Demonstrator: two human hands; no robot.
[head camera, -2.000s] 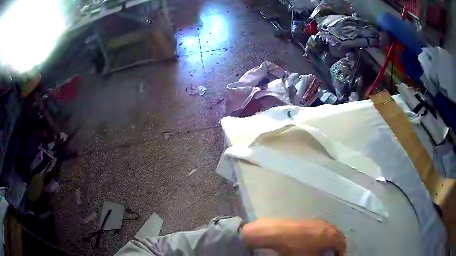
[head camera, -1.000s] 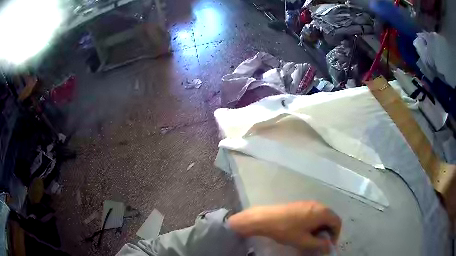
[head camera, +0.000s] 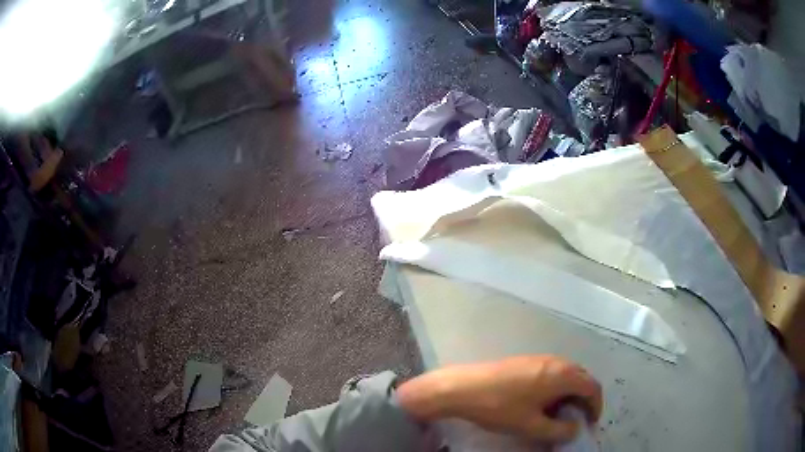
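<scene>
My left hand (head camera: 507, 397) reaches in from the bottom over the near side of the pressing table, with curled fingers. It is closed on a small pale piece (head camera: 580, 427), mostly hidden by the fingers and cut off by the lower edge. A long whitish strip (head camera: 538, 287) lies slanting across the table beyond the hand, a second edge showing under its right end. A curved white strip (head camera: 574, 238) lies behind it, partly raised in an arch. My right hand is out of the picture.
A tan card strip (head camera: 706, 203) lies over a grey-lilac panel (head camera: 719, 287) on the table's right side. Crumpled cloth (head camera: 441, 141) is heaped beyond the far edge. Offcuts (head camera: 268, 399) lie on the speckled floor (head camera: 265, 300) at left.
My left hand has lifted slightly from its earliest position, and more of the pale piece shows at the fingers. The view has shifted a little; the strips lie as before.
</scene>
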